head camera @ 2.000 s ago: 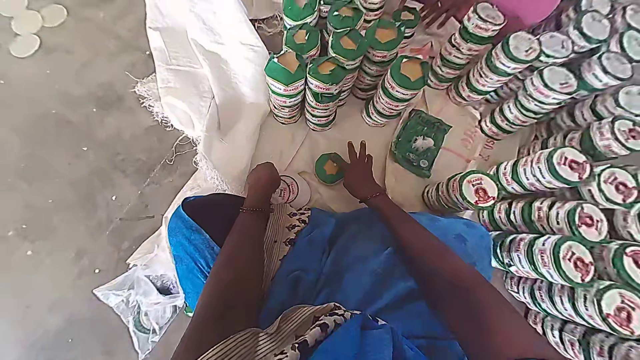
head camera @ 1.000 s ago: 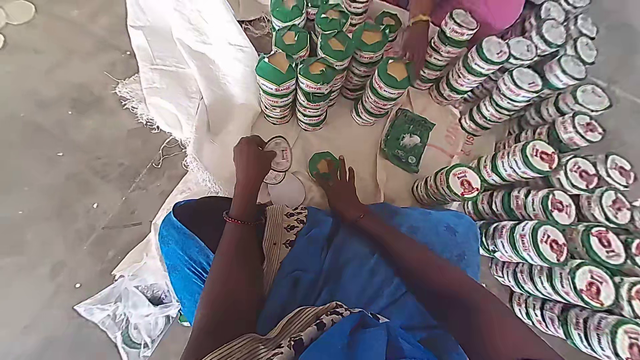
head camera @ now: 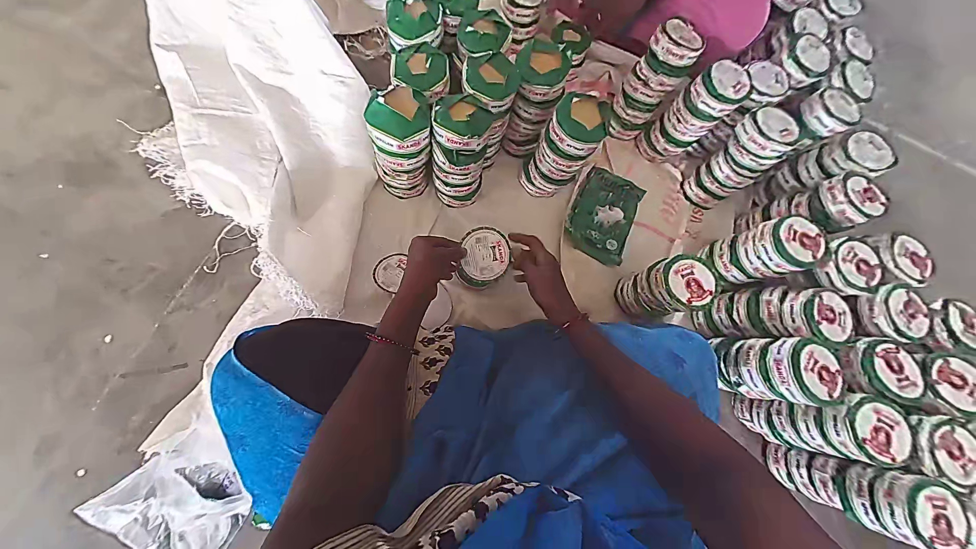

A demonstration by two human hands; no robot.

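A round white label [head camera: 486, 255] with a green edge lies on top of a green-wrapped round pack [head camera: 476, 283] on the cloth before me. My left hand [head camera: 436, 263] pinches the label's left edge between thumb and fingers. At the right side of the pack, my right hand [head camera: 539, 268] has its fingers apart and curved, the fingertips close to the rim. Another round printed label [head camera: 390, 272] lies left of my left hand. Partly under my left wrist is a plain white disc [head camera: 437, 309].
Green-topped stacks [head camera: 460, 126] stand beyond my hands. A green packet [head camera: 606, 216] lies to their right. Many stacks of labelled round packs [head camera: 812, 370] fill the right side. A person in pink [head camera: 705, 27] sits at the top. A plastic bag [head camera: 171, 496] lies lower left.
My left hand has moved right with a round label, from beside the pack to over it. The pack's green top with its tan centre, seen before, is now covered. The co-worker's hand has left the stacks.
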